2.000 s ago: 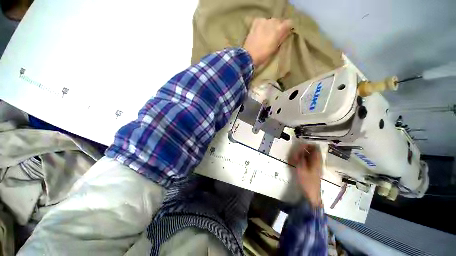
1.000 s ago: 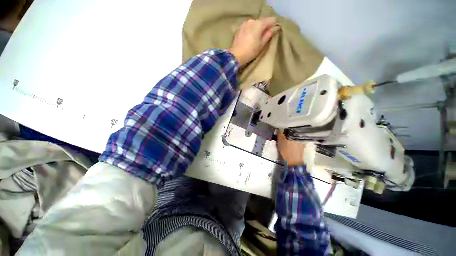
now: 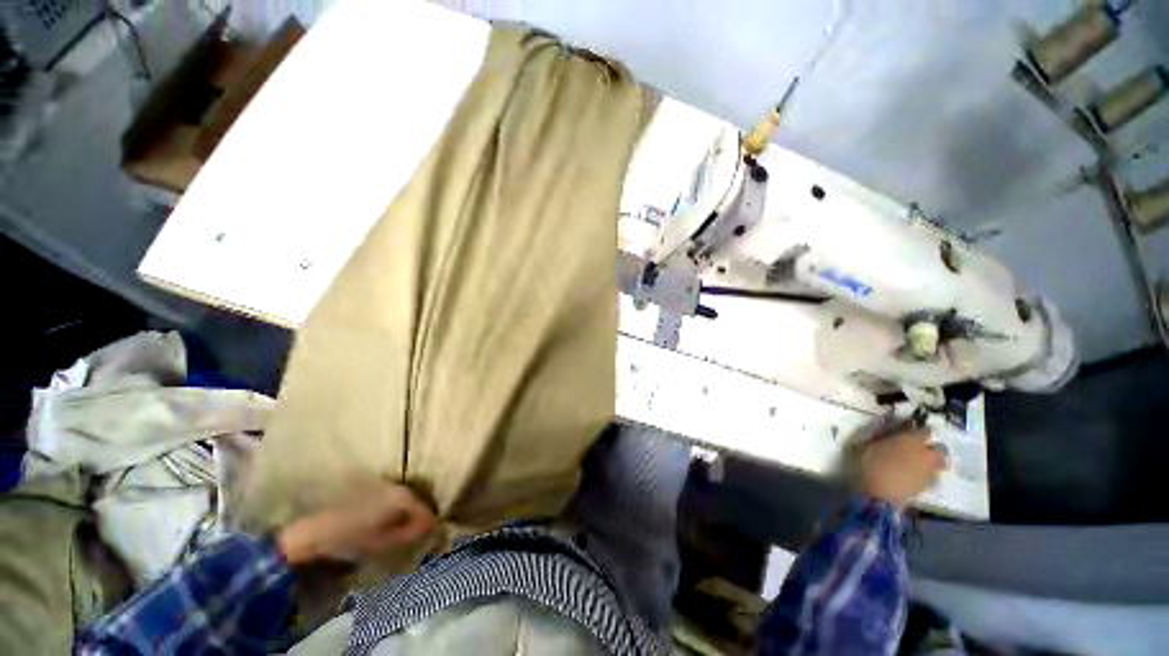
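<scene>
A tan garment piece (image 3: 513, 256) lies lengthwise across the white table, left of the needle area, and hangs over the near edge to my lap. A thin seam line runs down it. My left hand (image 3: 372, 519) pinches the cloth at its near end; it is slightly blurred. My right hand (image 3: 901, 464) is at the table's near right edge, below the machine's right end, blurred; its fingertips are partly hidden, and I cannot tell whether it holds anything. The white sewing machine (image 3: 885, 269) stands at the right, its needle plate (image 3: 669, 320) uncovered.
A heap of off-white cloth (image 3: 154, 436) lies at the lower left. A brown cardboard box (image 3: 192, 115) is beyond the table's left end. Thread spools (image 3: 1074, 41) are on a rack at the upper right. The white table's (image 3: 308, 180) near edge runs above my lap.
The garment piece has come from behind the machine toward my lap. My left hand has moved down to its near end. My right hand has moved right, from under the head to the table edge.
</scene>
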